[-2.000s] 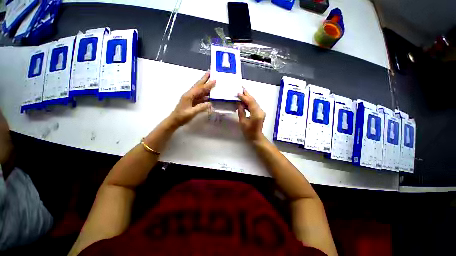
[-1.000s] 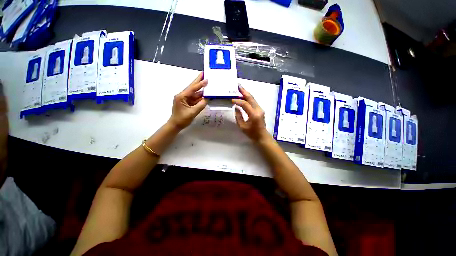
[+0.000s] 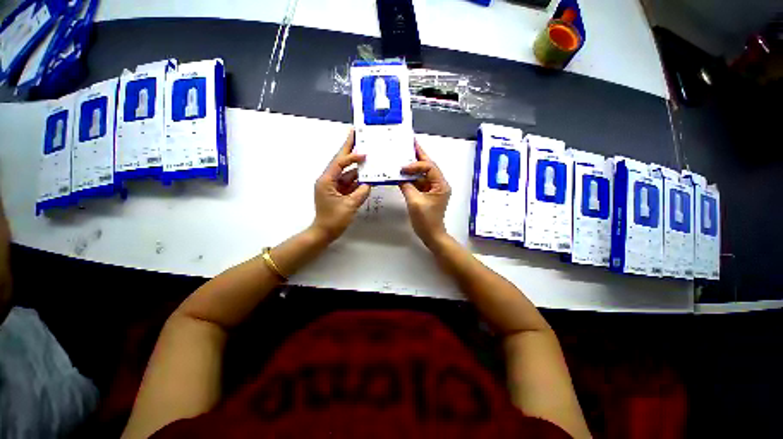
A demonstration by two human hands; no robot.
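Note:
A slim white and blue retail carton (image 3: 384,141) is held between my two hands, its front with the blue panel facing me. My left hand (image 3: 340,195) grips its lower left edge and corner. My right hand (image 3: 426,190) grips its lower right edge and corner. The fingertips of both hands are at the carton's near short end. Its near end looks closed, with no flap visibly sticking out. The underside of the carton is hidden.
Overlapping cartons with blue tabs (image 3: 140,120) lie left; another overlapping row (image 3: 592,210) lies right. Beyond are a black phone (image 3: 398,30), clear tape (image 3: 481,99), a tape roll (image 3: 558,43) and blue pieces (image 3: 43,39). A person's grey clothing (image 3: 39,377) shows lower left.
The carton appears larger and its near end sits lower, between my hands. The white flap seen below it earlier no longer shows. My right thumb has come to its near end.

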